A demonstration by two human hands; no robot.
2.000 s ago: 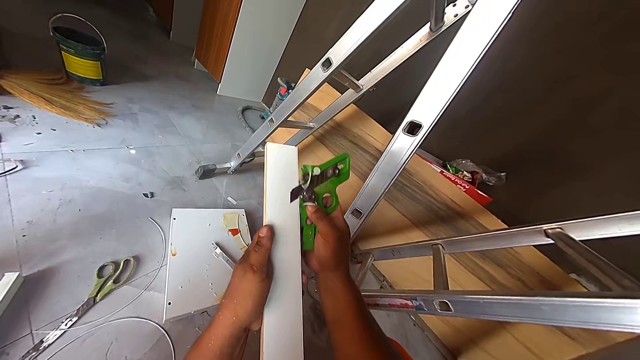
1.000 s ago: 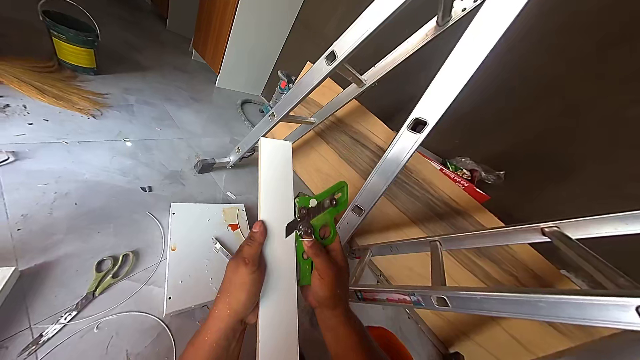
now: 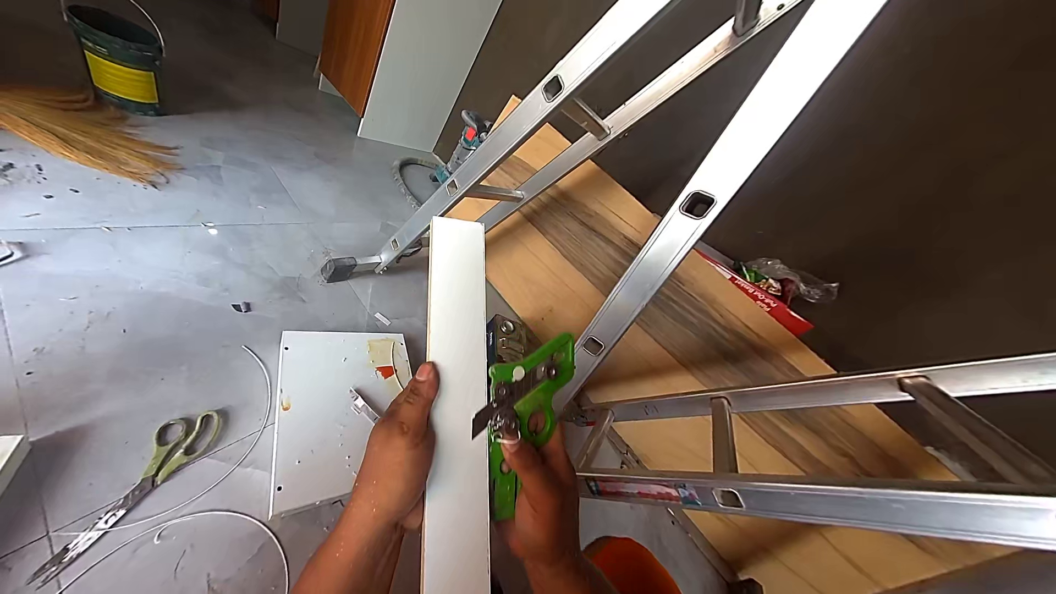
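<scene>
A long, narrow white board (image 3: 458, 330) stands out from the bottom centre of the view, its far end near the ladder. My left hand (image 3: 404, 441) grips its left edge, thumb on the near face. On the other side my right hand (image 3: 540, 487) holds a green edge-trimming tool (image 3: 536, 388) with a metal blade against the board's right edge. The thumb presses near the tool's metal pivot. My right fingers are partly hidden behind the tool.
An aluminium ladder (image 3: 652, 256) spans the right side over wood-grain panels (image 3: 569, 239). Scissors (image 3: 169, 450), thin white strip (image 3: 268, 396) and a white panel (image 3: 318, 429) lie on the floor at left. A bucket (image 3: 124, 70), a broom (image 3: 91, 136) and a power tool (image 3: 466, 148) are farther off.
The green tool and my right hand have moved along the board's right edge toward me. My left hand also sits lower along the board.
</scene>
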